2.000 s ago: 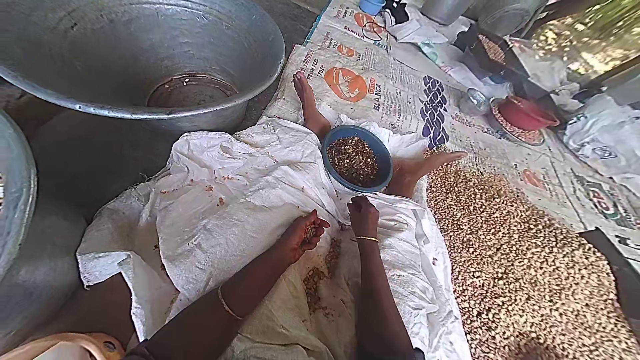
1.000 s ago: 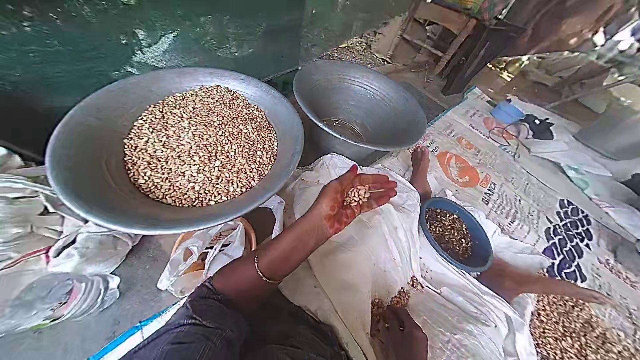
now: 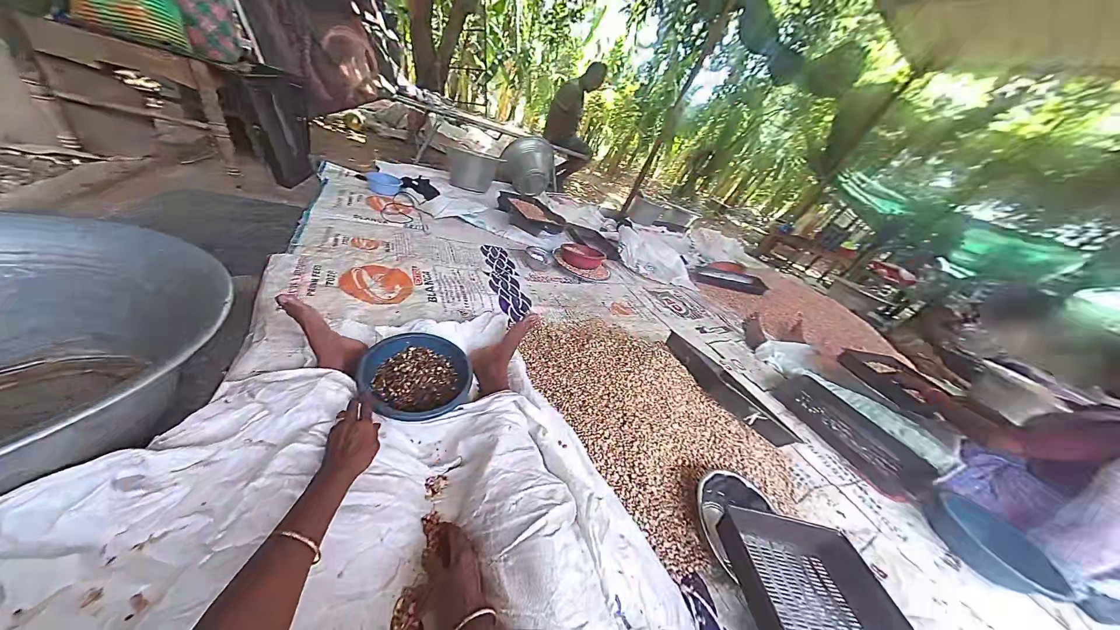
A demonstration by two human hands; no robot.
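A blue plastic bowl (image 3: 363, 366) of dark husks and bits stands on the white sack cloth (image 3: 219, 490) between the person's bare feet. My left hand (image 3: 353, 442), back upward, has its fingertips at the bowl's near left rim; whether they pinch the rim or hold something is unclear. Low in the lap, my right hand (image 3: 455, 569) is beside loose reddish husks and kernels (image 3: 429, 525) in a fold of the cloth. Its fingers point down and what is under them is hidden. A large heap of peanut-like kernels (image 3: 647, 420) lies to the right.
A big metal basin (image 3: 201, 337) stands at the left. Black slotted plastic crates (image 3: 814, 569) and a round dark-rimmed object (image 3: 704, 499) edge the heap. At the right, a person (image 3: 1050, 446) reaches to a tray near a blue tub (image 3: 997, 542). A red bowl (image 3: 582, 255) sits farther back.
My left hand, palm up with kernels a second ago, is now palm down at the blue bowl; no kernels show in it. The view has swung far right. My right hand stays low by the husks.
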